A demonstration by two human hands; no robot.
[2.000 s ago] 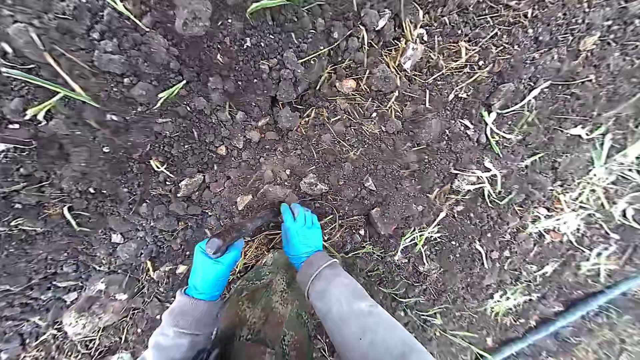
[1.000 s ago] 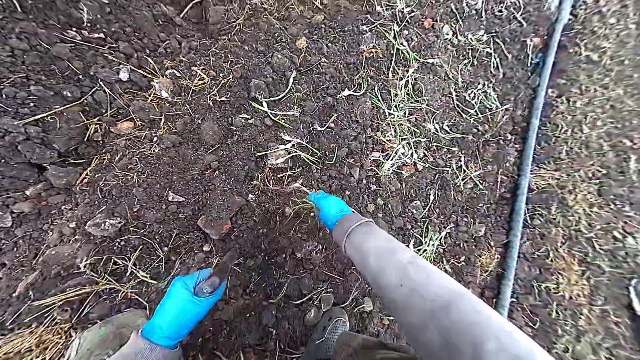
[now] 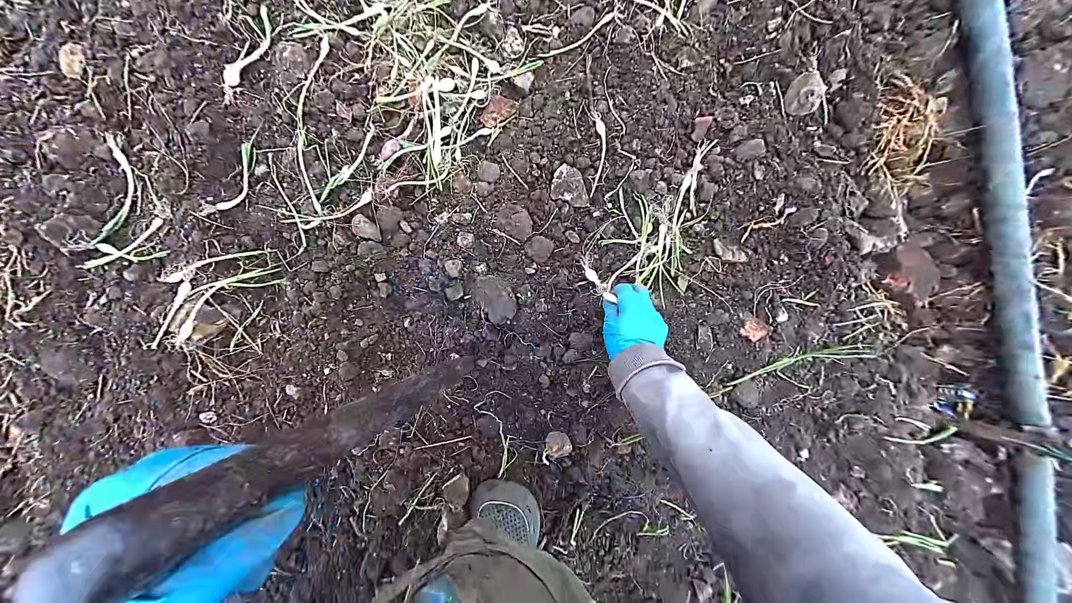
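Observation:
My left hand (image 3: 188,519), in a blue glove, is at the lower left, closed around a dark, soil-covered handled tool (image 3: 335,435); its far end points up and right over the soil. My right hand (image 3: 634,322), also gloved in blue, is right of centre, its fingers closed on a small pale bulb plant (image 3: 593,276). Just above that hand lies a small bunch of green-leaved bulb plants (image 3: 657,243). A larger scatter of similar plants (image 3: 435,109) lies on the soil at the upper middle, and a few more (image 3: 209,293) lie at the left.
A grey-green hose or pipe (image 3: 1005,209) runs down the right side. Stones (image 3: 494,299) and clods are spread through the dark soil. My shoe (image 3: 507,507) and trouser leg (image 3: 486,561) are at the bottom. Dry straw-like roots (image 3: 904,134) lie near the hose.
The view has shifted and come nearer the soil. My right hand has moved away from my left hand since the oldest frame. The left hand keeps hold of the dark tool.

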